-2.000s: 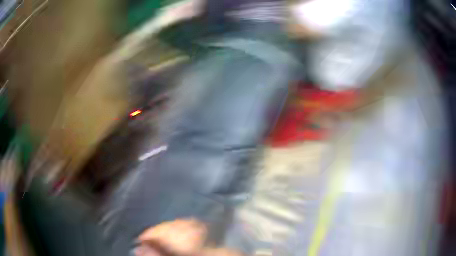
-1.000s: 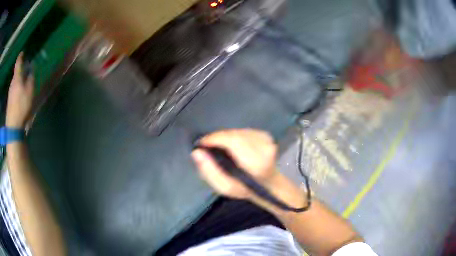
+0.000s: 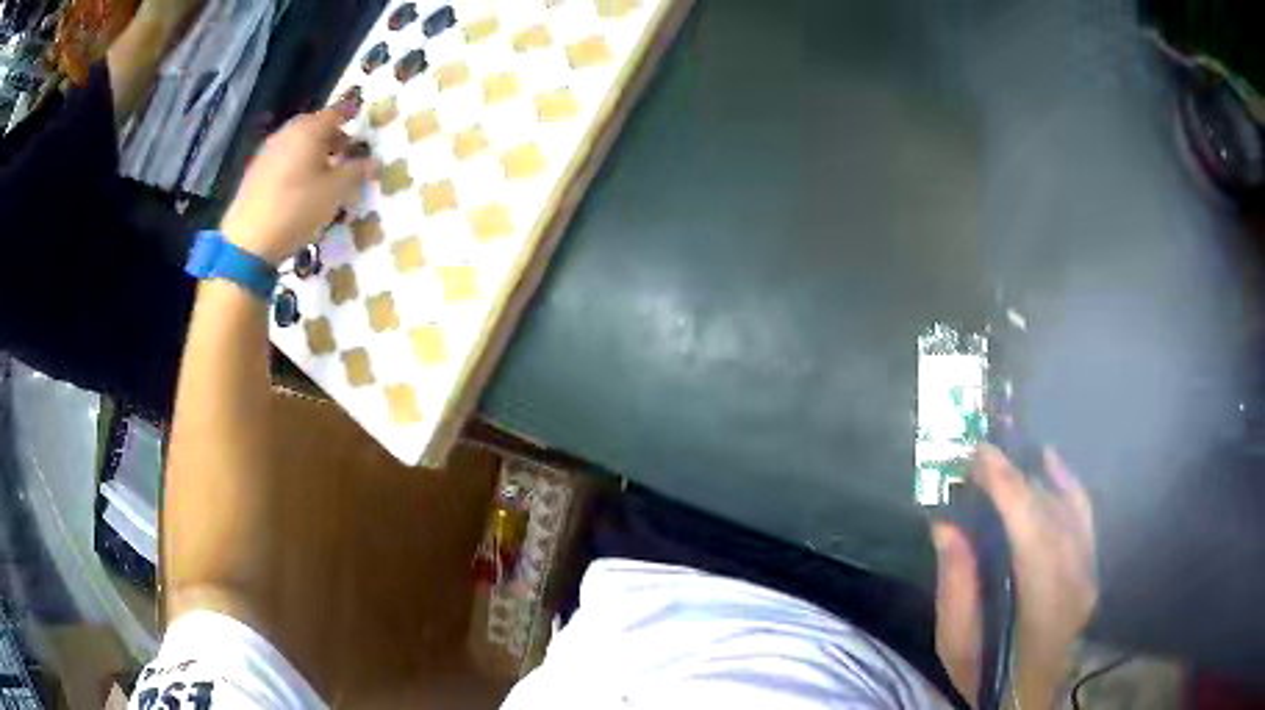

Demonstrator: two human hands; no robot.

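A white component tray (image 3: 493, 219) with tan diamond-like pockets lies tilted at upper left, a few pockets filled black. My left hand (image 3: 294, 183), with a blue wristband, is at its left edge, thumb and finger pinched around a small black component (image 3: 357, 149); whether it is out of its pocket is unclear. A small green-and-white circuit board (image 3: 952, 416) lies on the dark bench mat (image 3: 721, 278) at right. My right hand (image 3: 1034, 569) is just below the board, blurred, holding the black handle of the soldering iron (image 3: 996, 596). The iron's tip cannot be made out.
Another person's arm (image 3: 136, 53) and dark sleeve are at upper left, close to my left hand. A brown surface (image 3: 361, 527) and a patterned box (image 3: 525, 562) are below the tray. Dark cables (image 3: 1221, 125) are at upper right.
The view has swung left, bringing in the tray and board. My left hand has gone from beside the green belt to the tray. My right hand still holds the iron, now beside the board.
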